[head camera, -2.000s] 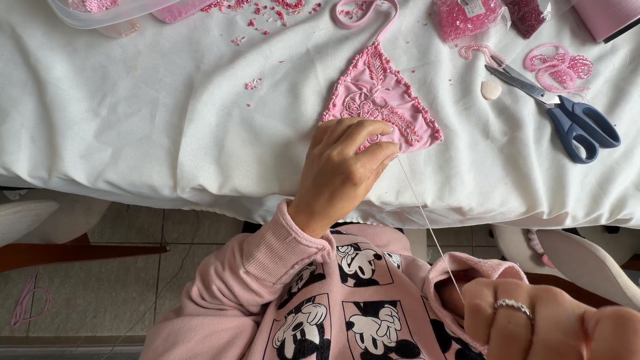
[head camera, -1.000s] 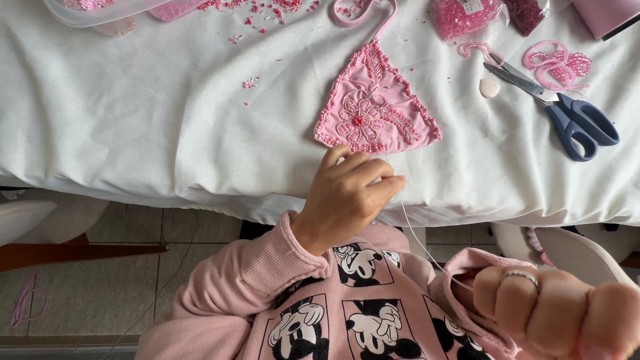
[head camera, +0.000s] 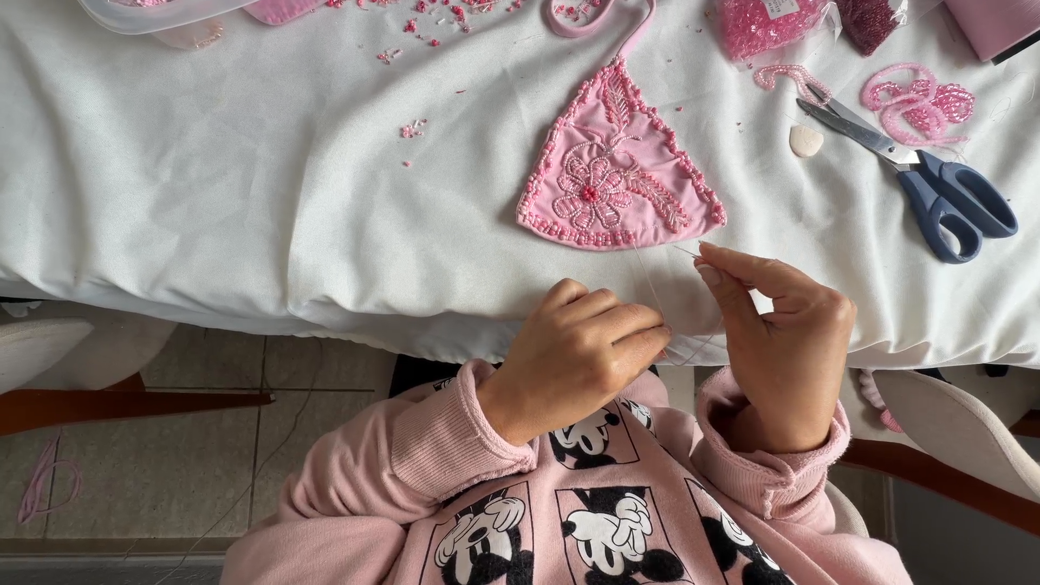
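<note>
A pink triangular bikini cup (head camera: 621, 166) with a beaded flower, beaded leaves and beads along much of its border lies on the white cloth (head camera: 219, 162). A thin thread (head camera: 647, 272) runs from its lower edge to my left hand (head camera: 581, 353), whose fingertips are closed on it just below the piece. My right hand (head camera: 780, 333) pinches a sewing needle (head camera: 686, 253) between thumb and forefinger, near the cup's lower right corner, its tip pointing left. Thread hangs in a loop between the two hands.
Scissors with blue handles (head camera: 946, 191) lie part open at right, beside a whitish chip (head camera: 806, 141) and beaded trims (head camera: 918, 101). Bags of pink beads (head camera: 768, 28) stand at the back, loose beads (head camera: 413, 128) are scattered left of the cup, and a plastic container (head camera: 154, 16) is at upper left.
My right hand has come in from the lower right to near the cup's lower edge. My left hand has moved off the cup toward the table's front edge, uncovering the beaded flower.
</note>
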